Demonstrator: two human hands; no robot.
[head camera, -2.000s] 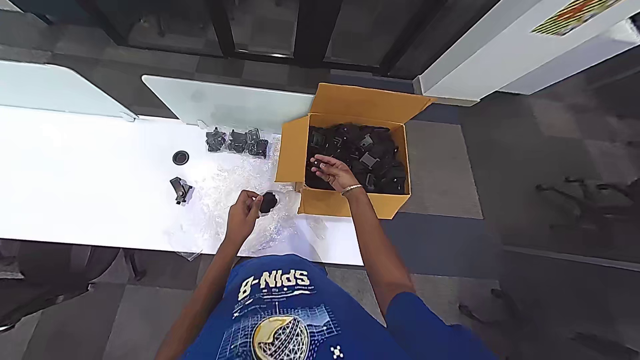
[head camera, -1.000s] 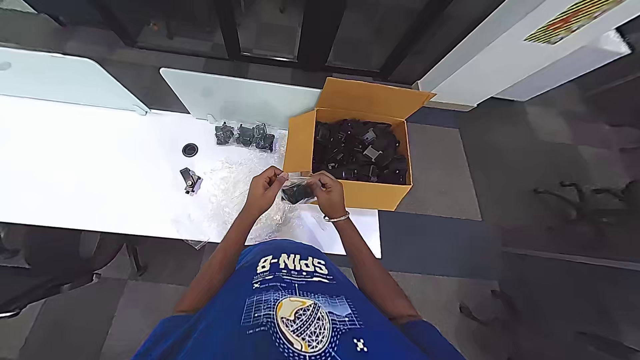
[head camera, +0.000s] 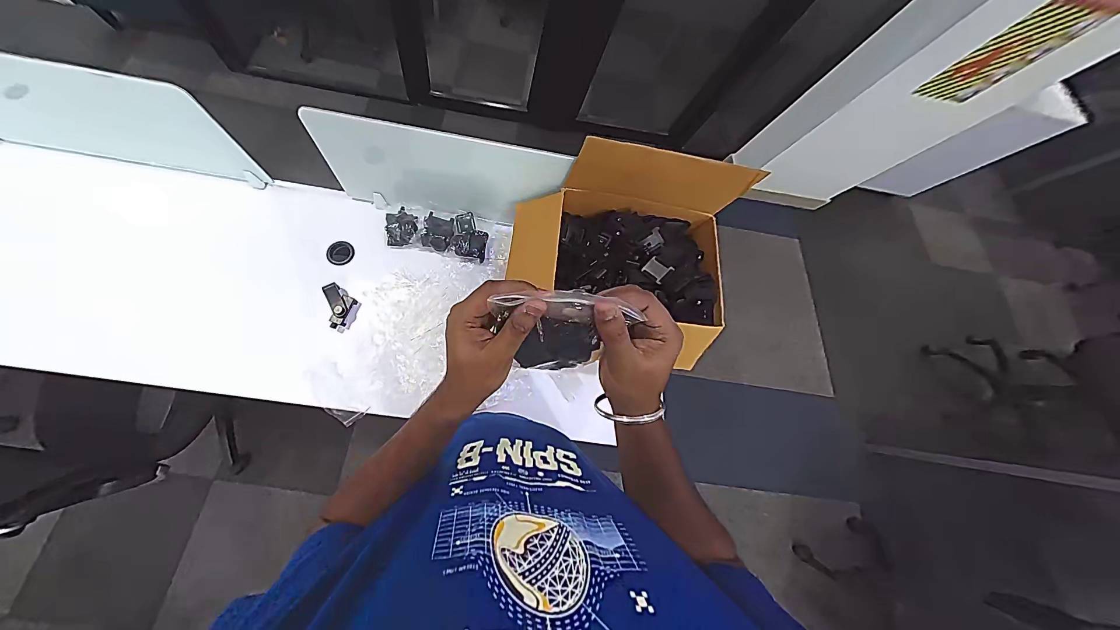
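Observation:
A clear plastic bag (head camera: 560, 332) with a black part inside hangs between my hands, over the table's near right end. My left hand (head camera: 490, 337) grips one side of its mouth, and my right hand (head camera: 639, 341) pinches the other side. The mouth forms a narrow loop between the thumbs. Just beyond my right hand, an open cardboard box (head camera: 534, 241) holds many black plastic parts (head camera: 626, 254). Clear plastic bags (head camera: 411, 324) lie heaped left of my left hand. Several bagged black parts (head camera: 437, 232) sit in a row beyond that heap.
On the white table (head camera: 175, 280) lie a black ring-shaped disc (head camera: 340, 253) and a small black and grey device (head camera: 339, 306). Frosted divider panels (head camera: 437, 162) line the far edge. A dark chair (head camera: 96, 437) stands at the near left.
My right hand has come from the box to the bag beside my left hand. The black part, bare-looking in my left hand earlier, is now in a bag held by both hands.

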